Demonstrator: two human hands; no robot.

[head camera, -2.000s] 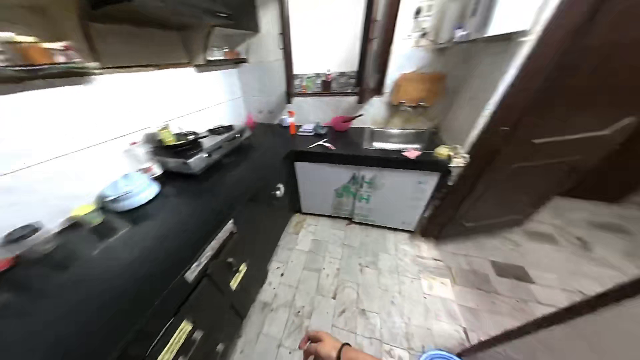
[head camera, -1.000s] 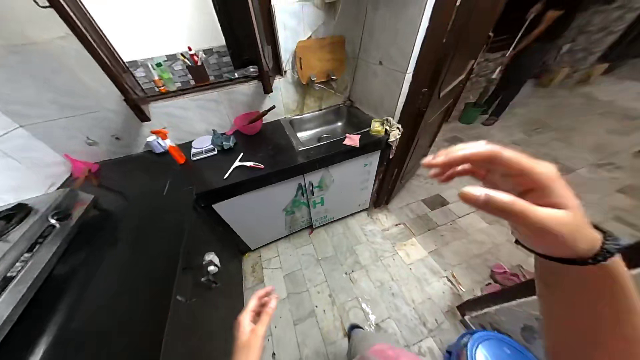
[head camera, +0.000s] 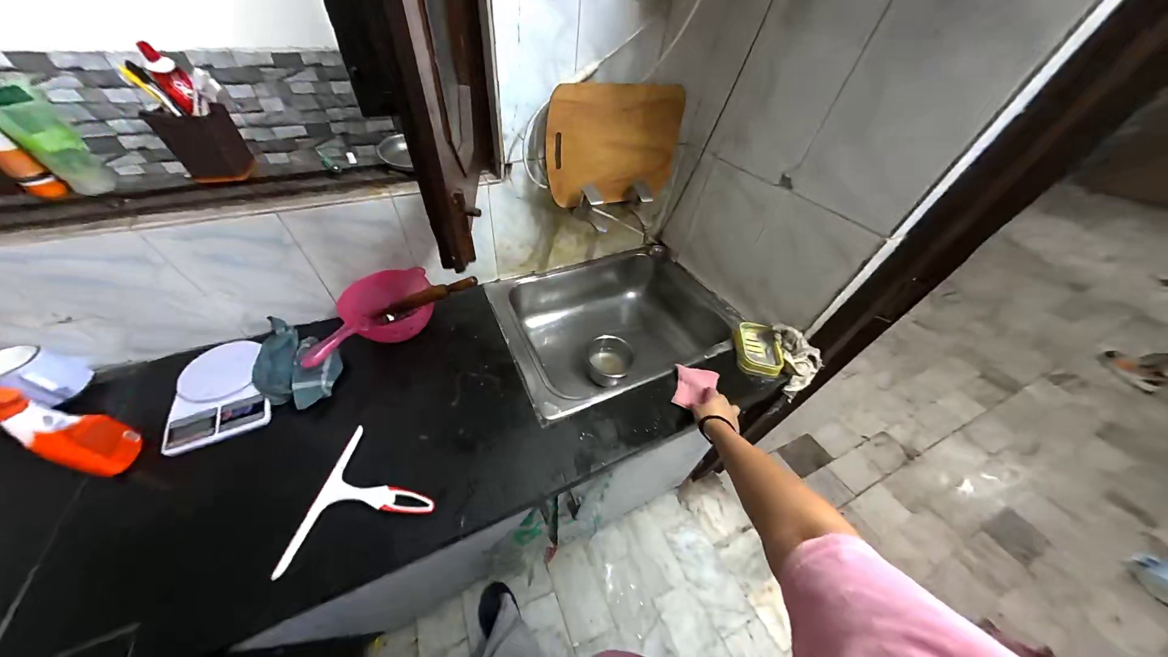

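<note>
My right hand (head camera: 717, 410), a dark band at its wrist, reaches to the counter edge in front of the sink, its fingers closed on a pink cloth (head camera: 693, 385). Left of the cloth, a small steel bowl (head camera: 610, 359) stands in the steel sink (head camera: 639, 297). Just right of the cloth lie a yellow soap dish (head camera: 758, 349) and a crumpled rag (head camera: 797, 358). A white squeegee (head camera: 339, 493) with a red-edged handle lies on the black counter (head camera: 438, 438). My left hand is out of view.
Along the wall stand a pink strainer (head camera: 388, 306) with a rolling pin (head camera: 429, 297) in it, a blue-grey cloth (head camera: 297, 363), a white kitchen scale (head camera: 217, 397) and an orange spray bottle (head camera: 78, 438). A wooden board (head camera: 613, 141) leans behind the tap. A dark door frame (head camera: 985, 210) borders the right.
The view has moved closer to the sink. My right hand, raised and empty a second ago, is now down on the pink cloth. My left hand has left the view.
</note>
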